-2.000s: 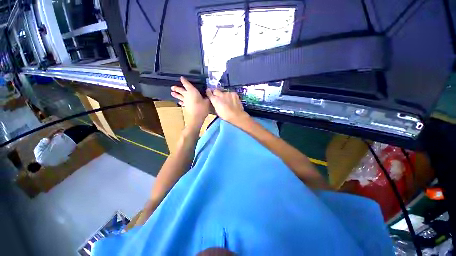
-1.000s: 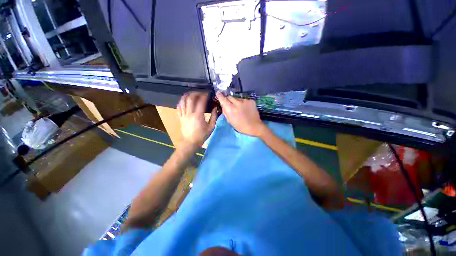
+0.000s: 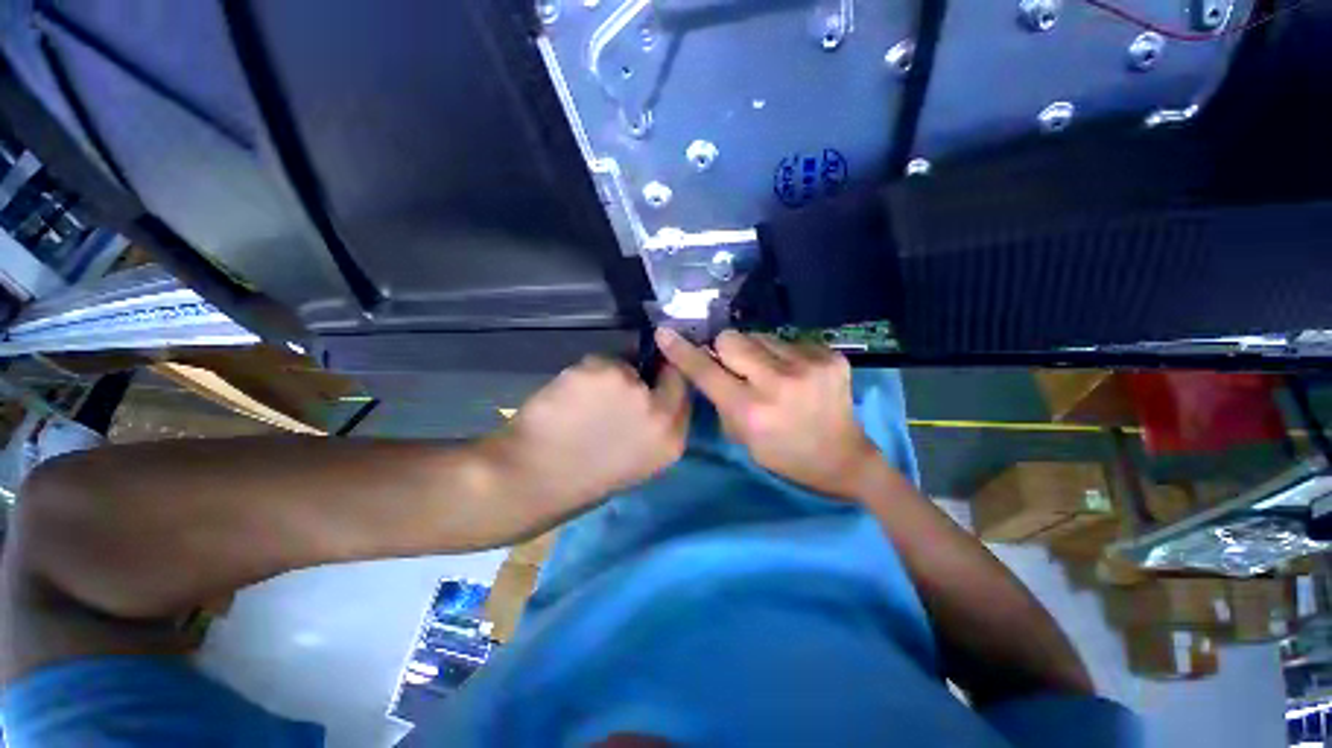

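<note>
The television's black rear cover [image 3: 424,161] fills the upper view. Through its opening shows the silver chassis plate [image 3: 818,110] with studs and a blue round mark. A ribbed black bar [image 3: 1110,278] lies on the right. A green circuit board [image 3: 862,336] shows at the lower edge. My left hand [image 3: 599,431], fingers curled, is at the lower edge below the opening's corner. My right hand [image 3: 782,402] is beside it, index finger pointing at the same spot. Whatever small part lies at the fingertips is hidden.
A silver rail [image 3: 132,314] is at the far left, with cardboard beneath it. Cartons [image 3: 1045,500] and a red item [image 3: 1201,409] are below the television on the right. A thin red wire [image 3: 1169,29] crosses the top right.
The view has moved closer to the opening. My left hand's fingers have curled in and its forearm now lies more sideways. My right hand stays at the same edge spot.
</note>
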